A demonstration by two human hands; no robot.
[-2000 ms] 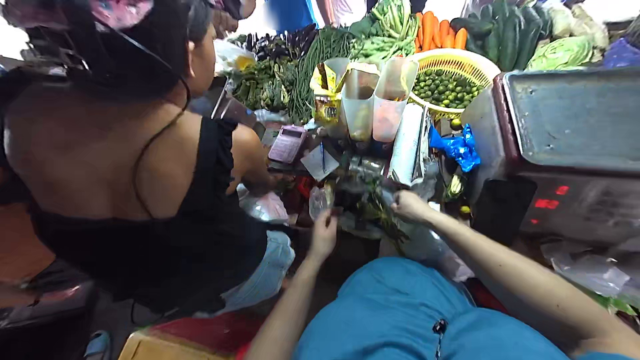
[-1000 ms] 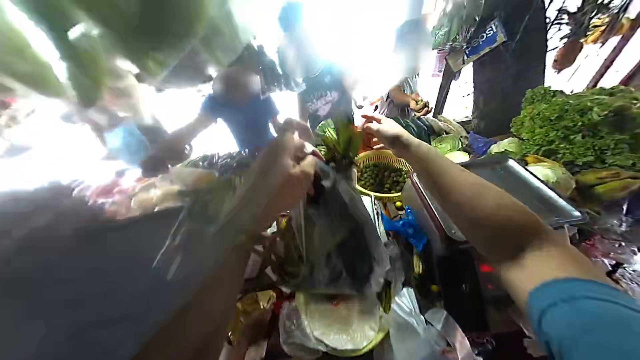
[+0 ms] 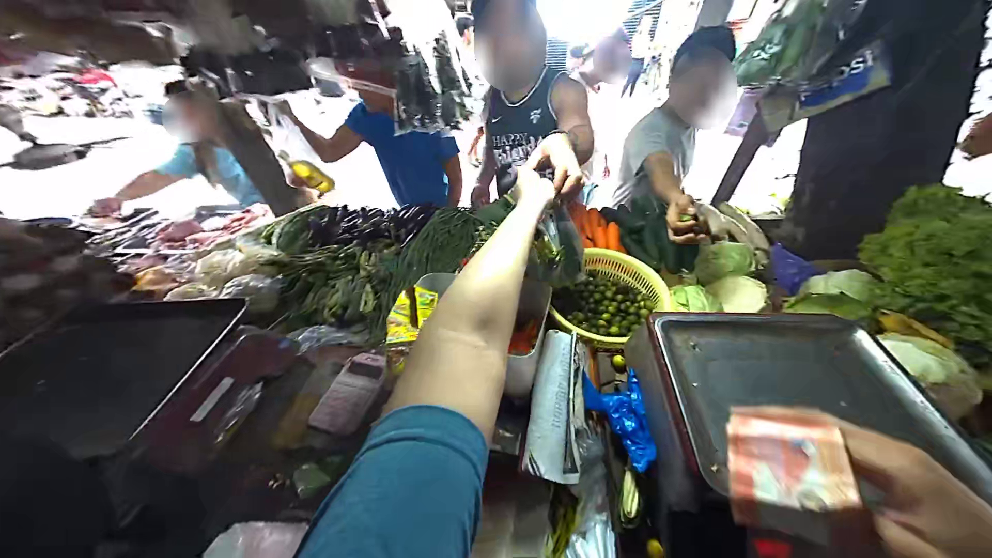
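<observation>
My left hand (image 3: pixel 535 188) is stretched out over the vegetables, closed at the top of a dark plastic bag with greens (image 3: pixel 556 244). The hand of a person in a dark tank top (image 3: pixel 561 163) meets mine there, at the same bag. The bag hangs above the near side of a yellow basket of small green citrus fruits (image 3: pixel 608 306). At the lower right, my right hand (image 3: pixel 903 473) holds a reddish banknote (image 3: pixel 790 461), slightly blurred, over the near edge of a metal scale tray (image 3: pixel 783 372).
A pink calculator (image 3: pixel 349 393), rolled newspaper (image 3: pixel 552 407) and blue plastic bag (image 3: pixel 632 418) lie between the scale and a dark tray (image 3: pixel 116 372). Carrots (image 3: pixel 597 226), cabbages (image 3: pixel 736 293) and long beans (image 3: pixel 438 244) line the far side. Several people stand beyond; bags hang overhead.
My left hand has reached forward with the bag, to the other person's hand. My right hand, near the bag one second ago, is now at the lower right with a banknote. The view has shifted greatly.
</observation>
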